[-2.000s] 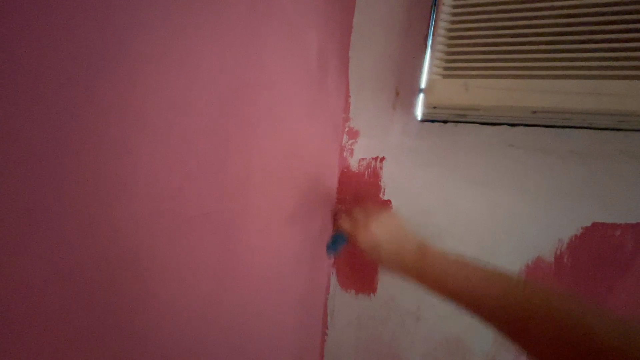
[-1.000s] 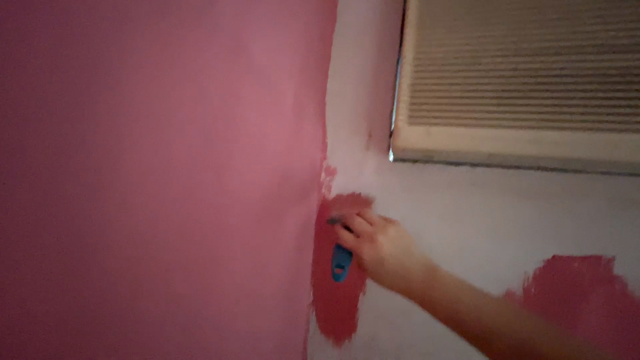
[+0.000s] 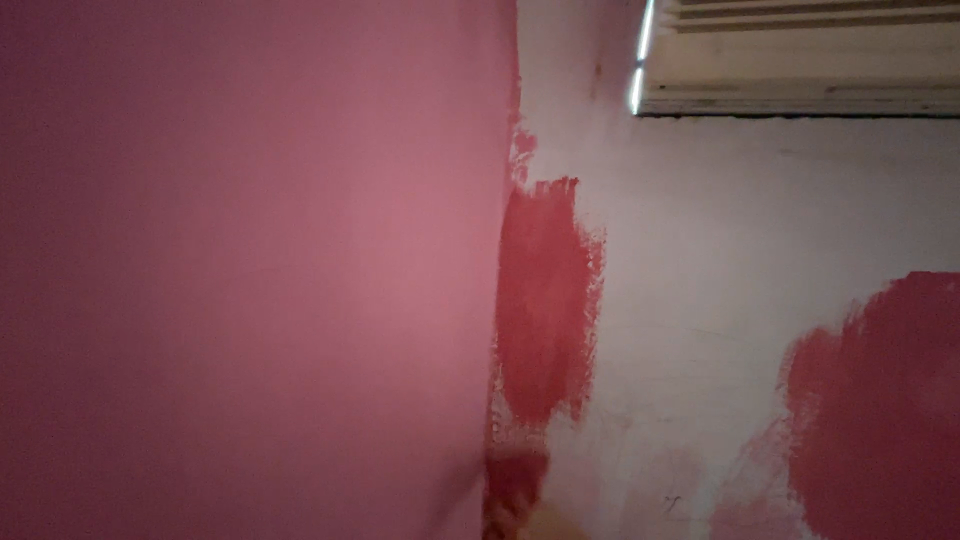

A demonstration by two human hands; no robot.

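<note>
A blurred bit of my right hand (image 3: 553,523) shows at the bottom edge, beside the corner where the two walls meet. Most of it lies below the view, so its grip and any brush in it are hidden. Just above it is a dark red patch of paint (image 3: 516,476). Higher along the corner, a taller red patch (image 3: 547,300) with ragged brushed edges covers part of the whitish wall (image 3: 690,225). My left hand is out of view.
A pink wall (image 3: 262,262) fills the left side. At the upper right is a slatted window or vent panel (image 3: 795,60) with a bright gap along its left edge. Another large red patch (image 3: 885,405) covers the lower right wall.
My right hand, earlier holding a blue-handled brush against the red patch by the corner, has moved down, almost out of view. Red paint now shows lower along the corner.
</note>
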